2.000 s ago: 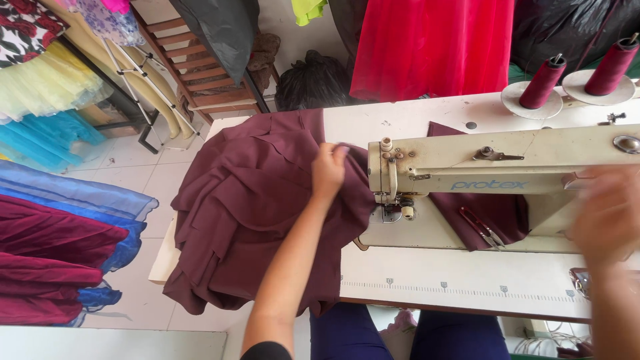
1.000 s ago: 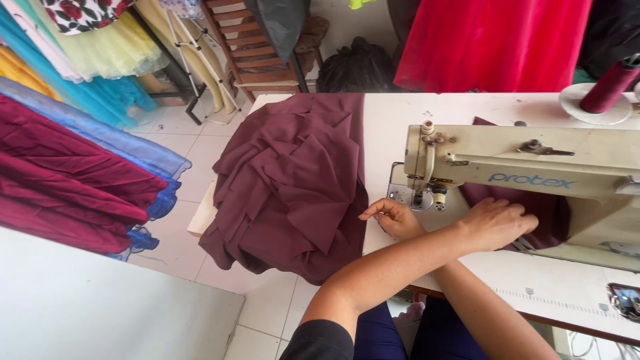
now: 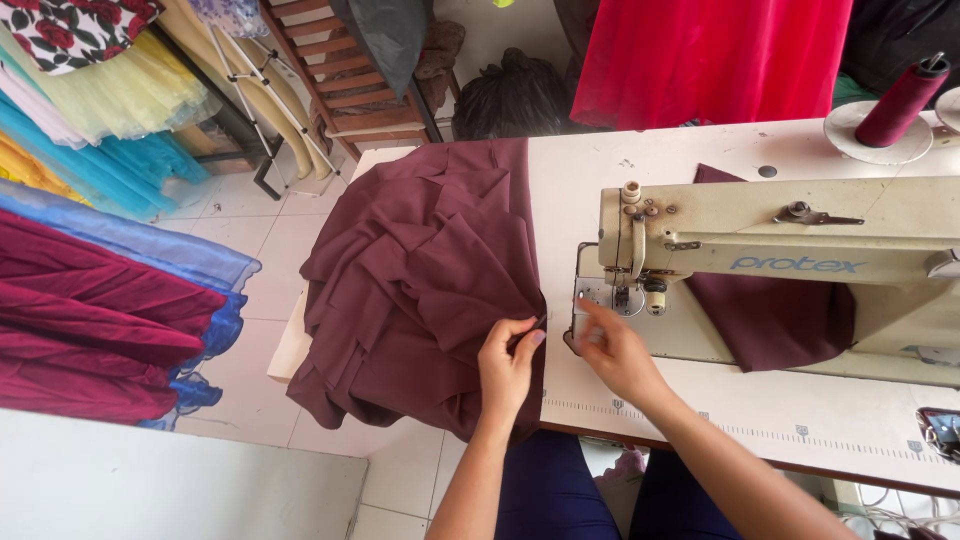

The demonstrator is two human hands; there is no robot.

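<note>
A large heap of maroon fabric (image 3: 420, 277) lies bunched over the left end of the white sewing table. My left hand (image 3: 511, 364) pinches its right edge between thumb and fingers. To the right of it, my right hand (image 3: 619, 349) is raised beside the needle plate, slightly blurred, with its index finger pointing out; whether it holds anything small cannot be told. The Protex sewing machine (image 3: 750, 225) stands with its needle and presser foot (image 3: 622, 297) just above that hand. A smaller maroon fabric piece (image 3: 772, 322) lies under the machine's arm, apart from the heap.
A maroon thread cone (image 3: 900, 105) stands on a round holder at the back right. A printed ruler scale (image 3: 750, 433) runs along the table's front edge. Behind are a wooden chair (image 3: 352, 75), a black plastic bag (image 3: 514, 97) and a hanging red skirt (image 3: 705, 60). Dresses hang at left.
My left hand has moved onto the fabric's edge. My right hand, above the smaller piece a second ago, has come left beside the needle plate. The arms no longer cross.
</note>
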